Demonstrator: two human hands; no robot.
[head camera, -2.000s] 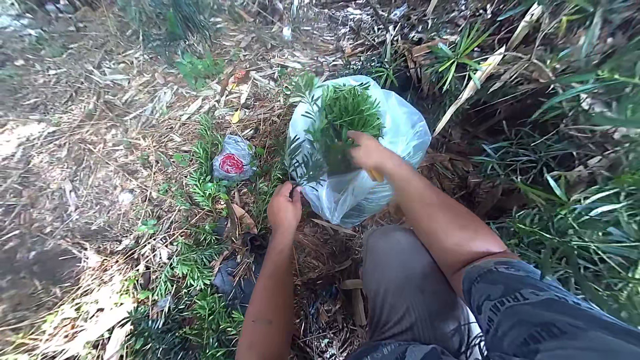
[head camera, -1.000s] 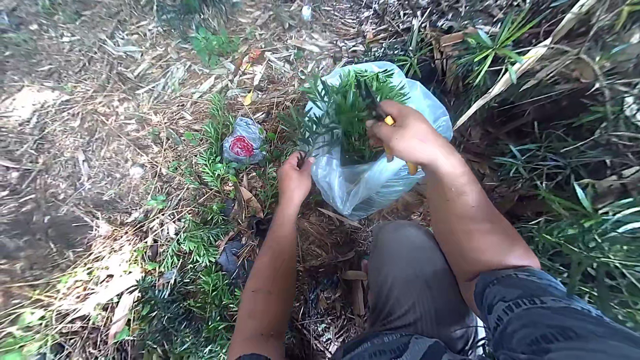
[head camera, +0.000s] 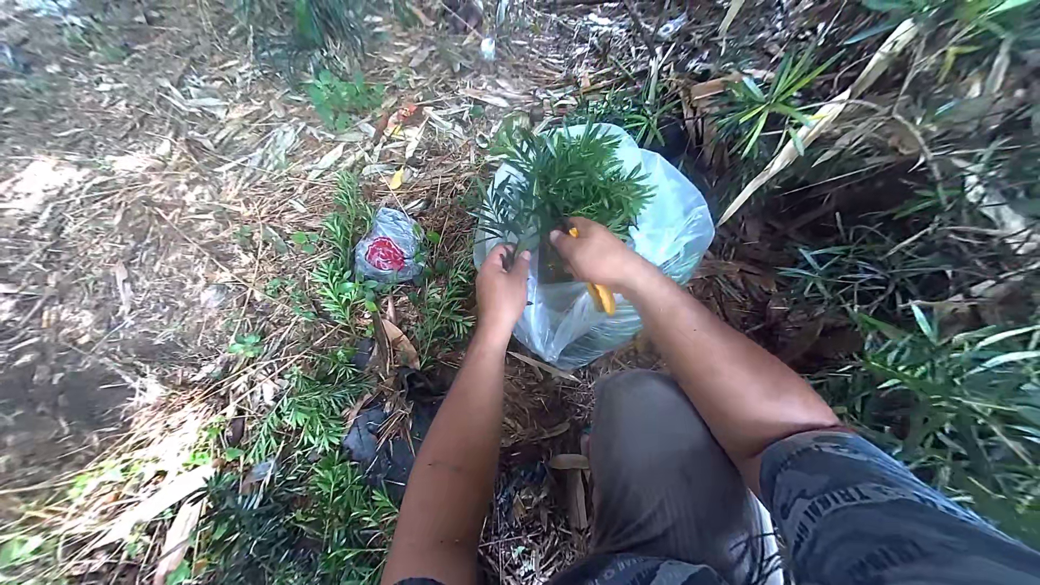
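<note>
A translucent plastic bag (head camera: 678, 215) stands on the ground in front of me, with leafy green cuttings (head camera: 589, 175) heaped in its mouth. At the bag's left edge my left hand (head camera: 502, 284) pinches the stems of a darker leafy sprig (head camera: 512, 207). My right hand (head camera: 597, 256) is closed round yellow-handled pruning shears (head camera: 601, 297), close beside the left hand and over the bag. The blades are mostly hidden by the leaves and fingers.
Left of the bag lies a small knotted plastic bag (head camera: 388, 248) with something red. Black plastic (head camera: 386, 443) lies by my left forearm. Green shoots (head camera: 325, 406) grow at the left, more leafy plants (head camera: 959, 390) at the right. A long dry stalk (head camera: 821, 122) slants behind the bag.
My right hand with the shears has come down and left from over the cuttings, close to my left hand. The shears' dark blades, seen raised a second ago, are now mostly hidden.
</note>
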